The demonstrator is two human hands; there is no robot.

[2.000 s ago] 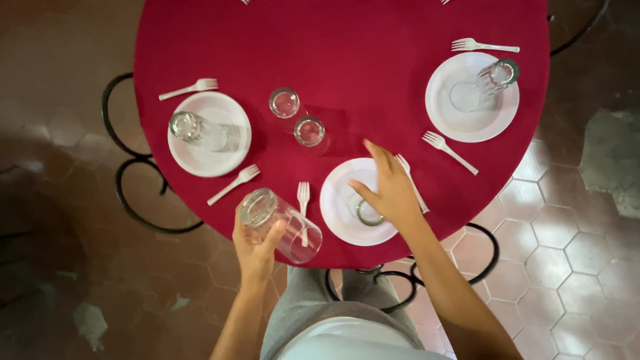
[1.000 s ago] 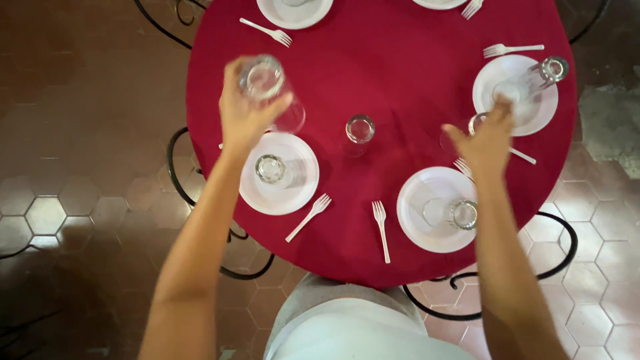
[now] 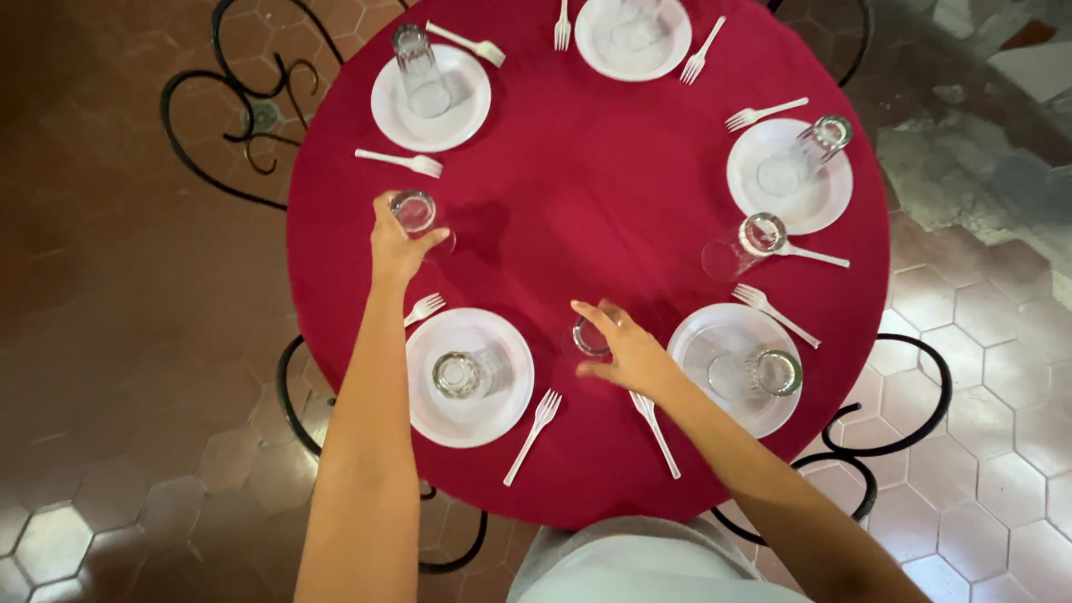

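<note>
My left hand [image 3: 399, 243] is around an upside-down clear glass [image 3: 414, 211] on the red cloth, between the two left plates. My right hand [image 3: 621, 343] has its fingers spread around another glass [image 3: 591, 335] near the front middle; whether they grip it cannot be told. Just left of that glass lies a white plate [image 3: 502, 410] with an upturned glass [image 3: 457, 374] on it. On the right front plate [image 3: 695, 335] stands another upturned glass [image 3: 777, 373]. A further glass [image 3: 762, 234] stands by a fork at the right, off the plates.
More white plates [image 3: 385, 105] with upturned glasses stand around the round table [image 3: 578, 193]. White plastic forks, such as one [image 3: 533, 435] at the front, lie beside the plates. Black wrought-iron chairs [image 3: 172, 134] surround the table on a hexagonal tile floor.
My right hand has moved from the right side to the glass at the front middle. My left hand, which held a glass, is still around one. The view has shifted.
</note>
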